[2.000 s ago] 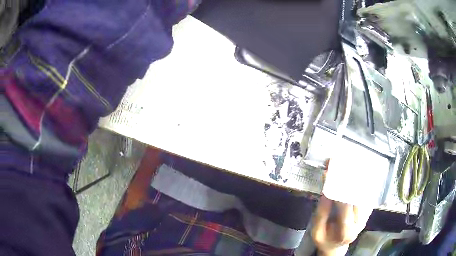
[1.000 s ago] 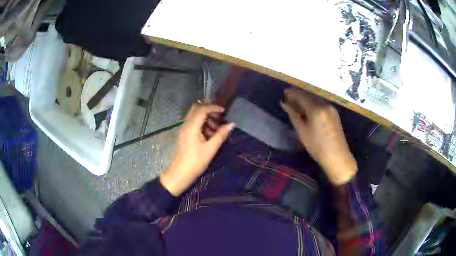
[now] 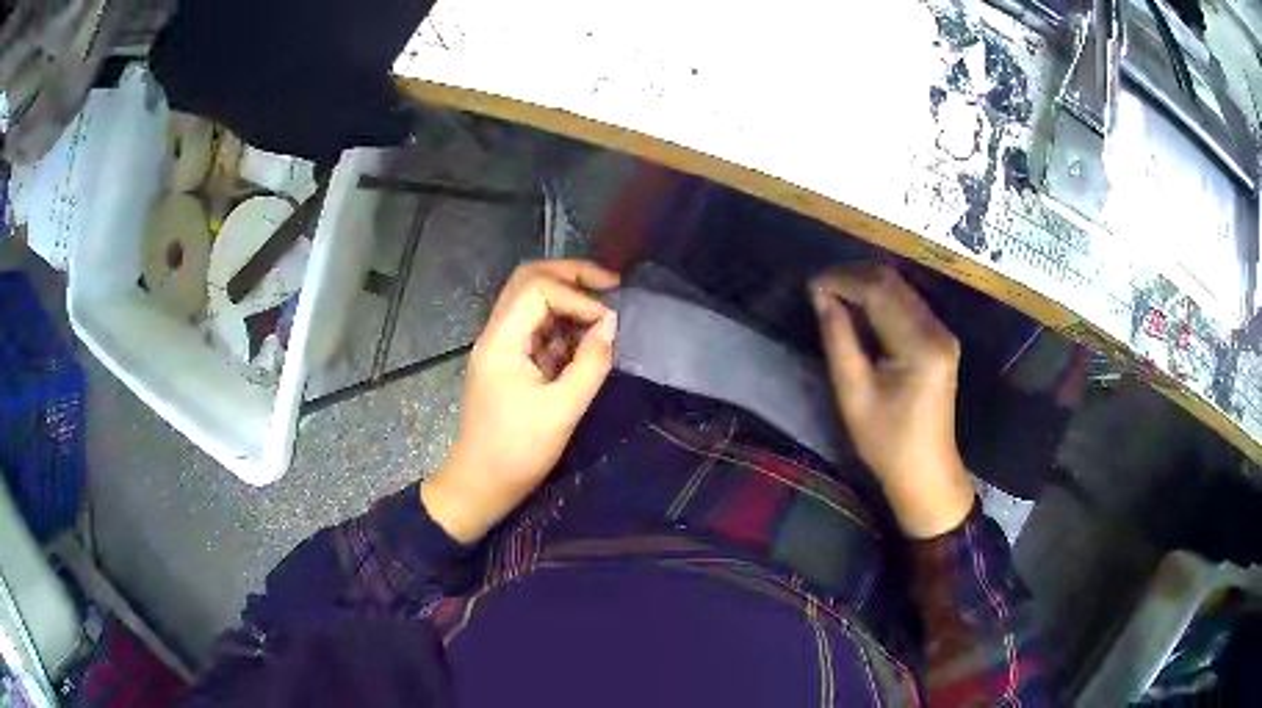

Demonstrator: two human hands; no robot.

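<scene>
A pale grey interlining strip (image 3: 720,362) lies across my plaid-covered lap, below the table's front edge. My left hand (image 3: 533,374) pinches the strip's left end between thumb and fingers. My right hand (image 3: 893,387) is at the strip's right part, with thumb and fingers bent close together above it; whether it grips the strip or dark cloth is unclear. Dark cloth (image 3: 754,263) lies behind the strip, in shadow under the table edge.
The white table (image 3: 664,69) with its wooden edge spans the top right. Metal machine parts (image 3: 1080,152) stand at the upper right. A white bin (image 3: 298,374) with rolls (image 3: 177,249) is at left, dark cloth (image 3: 298,69) hanging over it. A blue crate (image 3: 39,415) is at far left.
The view has swung down from the table to the lap. My left hand came into view and now holds the strip's end slightly higher. My right hand left the machine area for the strip.
</scene>
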